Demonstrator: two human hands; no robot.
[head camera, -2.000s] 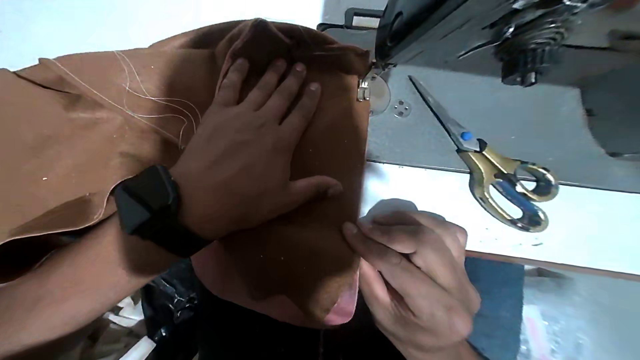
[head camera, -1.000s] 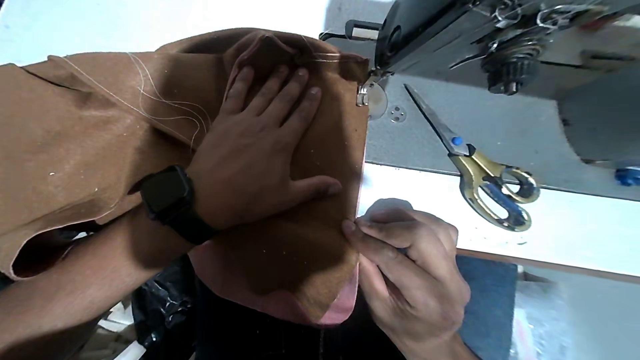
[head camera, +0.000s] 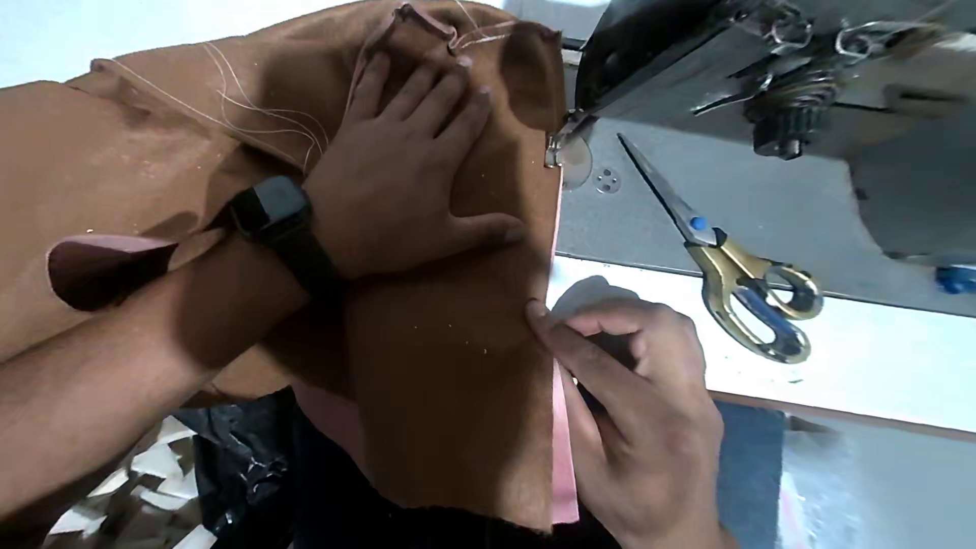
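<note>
Brown fabric (head camera: 457, 412) with a pink layer (head camera: 564, 465) beneath it lies across the sewing machine bed. Its right edge runs under the presser foot (head camera: 554, 151). My left hand (head camera: 404, 168), with a black watch at the wrist, rests flat on the fabric with its fingers spread, left of the presser foot. Thumb and forefinger of my right hand (head camera: 640, 396) pinch the fabric's right edge below the presser foot. Loose pale threads (head camera: 252, 114) lie on the brown fabric at the upper left.
Gold-handled scissors (head camera: 724, 259) lie partly on the grey machine bed (head camera: 640, 236), right of the fabric. The sewing machine head (head camera: 686, 69) overhangs the upper right. Below the table at lower left are a black plastic bag (head camera: 244, 457) and pale scraps (head camera: 160, 465).
The fabric's lower part has shifted and unfolded; its bottom edge hangs lower, with a longer pink strip showing beside my right hand. Both hands keep about the same places on it.
</note>
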